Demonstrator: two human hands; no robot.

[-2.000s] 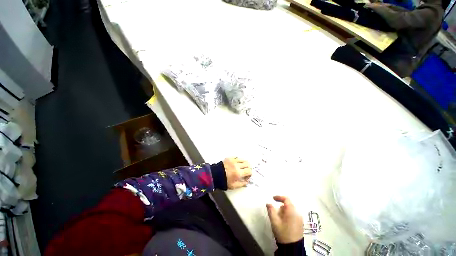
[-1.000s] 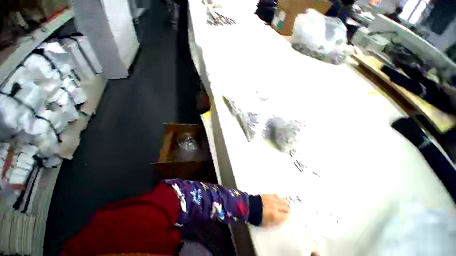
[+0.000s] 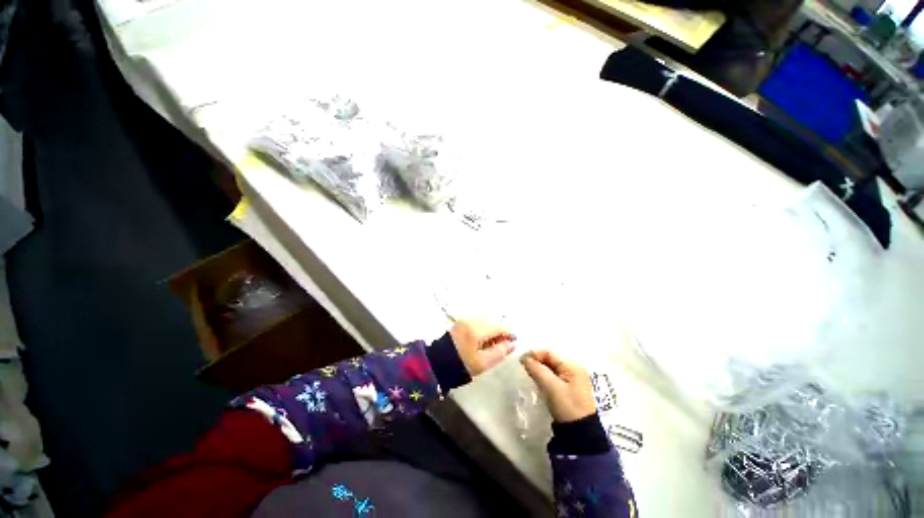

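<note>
My left hand [image 3: 481,346] is over the table's near edge, fingers curled. My right hand [image 3: 560,384] is just right of it, thumb and finger pinched, fingertips almost meeting the left ones. Whether either holds a thin clear sleeve or a buckle cannot be told. A faint clear, glinting piece [image 3: 524,410] lies below the hands. A bare silver buckle [image 3: 604,392] lies right beside my right hand, partly behind it, and another buckle [image 3: 625,437] lies below that. Pale, hard-to-see wrapped pieces [image 3: 471,219] lie farther up the table.
Two bulging grey-silver bags [image 3: 334,152] [image 3: 417,174] lie up the table. A clear bag of dark metal hardware [image 3: 775,455] is at lower right, beside cloudy clear plastic [image 3: 755,293]. A black fabric roll [image 3: 735,116] lies along the far side. An open cardboard box [image 3: 248,314] stands on the floor.
The view swung left and then back right. My right hand, almost out of view one second ago, shows again. My hands are closer together than two seconds ago.
</note>
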